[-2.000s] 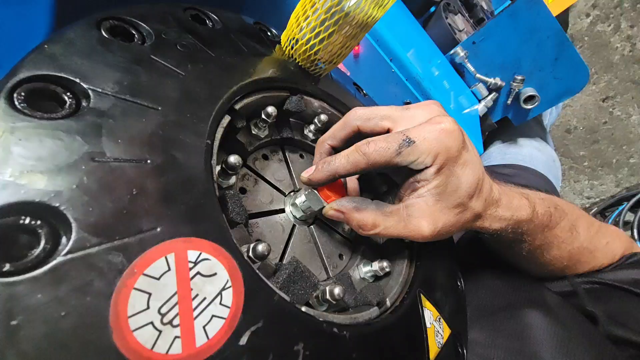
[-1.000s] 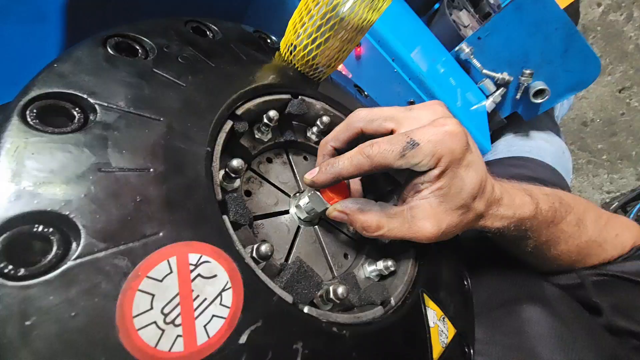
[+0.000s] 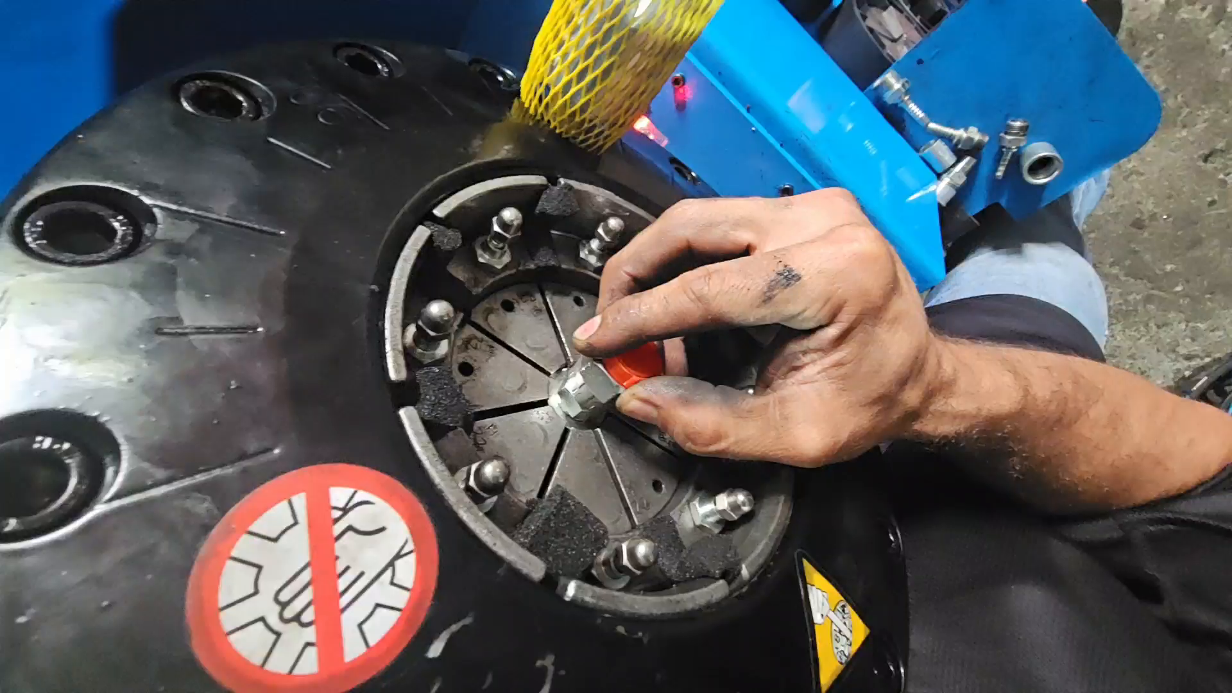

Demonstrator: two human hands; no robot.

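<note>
The thumb and fingers of my right hand [image 3: 789, 327] pinch a metal hose fitting [image 3: 585, 393] with a hex nut and a red cap [image 3: 635, 363] at its outer end. The fitting stands at the centre of the segmented steel dies [image 3: 510, 375] of a black hose crimping machine; its inner end is hidden among the dies. Around the dies are several acorn-nut studs [image 3: 435, 322] and black foam pieces [image 3: 563, 529]. My left hand is out of view.
Yellow mesh sleeving [image 3: 616, 67] rises at the top edge of the crimper head [image 3: 327, 241]. Loose metal fittings [image 3: 1013, 144] lie on a blue panel [image 3: 1088, 77] at the upper right. A no-hands warning sticker [image 3: 313, 577] marks the machine's lower left face.
</note>
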